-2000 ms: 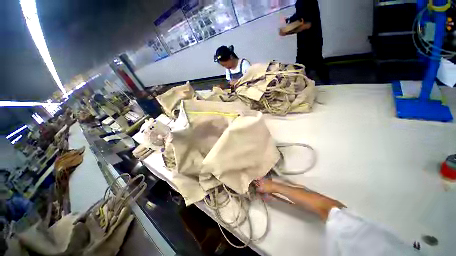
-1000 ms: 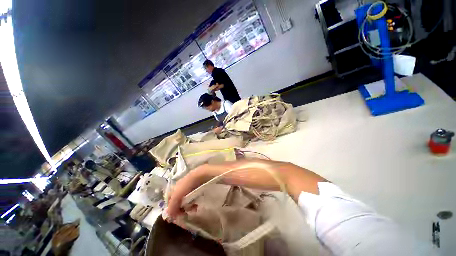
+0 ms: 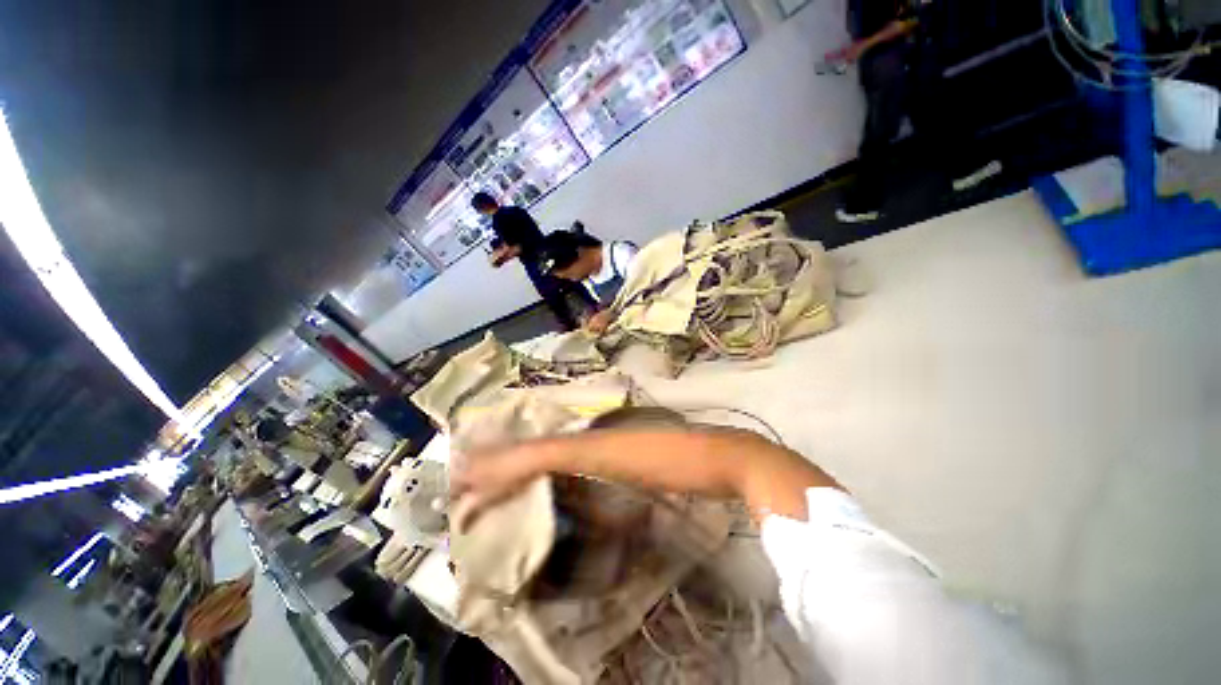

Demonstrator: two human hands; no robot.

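Observation:
My right hand [image 3: 502, 478], blurred, reaches in from the lower right in a white sleeve. It is closed over the upper left edge of a beige bag body [image 3: 509, 555]. The bag hangs crumpled below the hand, with a dark fold or opening right of its front panel. Thin beige handles [image 3: 683, 629] lie tangled at its lower right. The fingertips are not clear. My left hand is not in view; whether the bag hides it cannot be told.
A heap of beige bags [image 3: 750, 288] stands on the white table [image 3: 937, 402] beyond, beside a seated person. A blue stand [image 3: 1138, 221] is at the far right. Other people stand behind. More beige bags [image 3: 462, 381] lie behind the held one.
My right hand went from the bag's lower right side to its upper left edge. The bag is now more crumpled, its front panel turned. The view has shifted; the red container is out of view.

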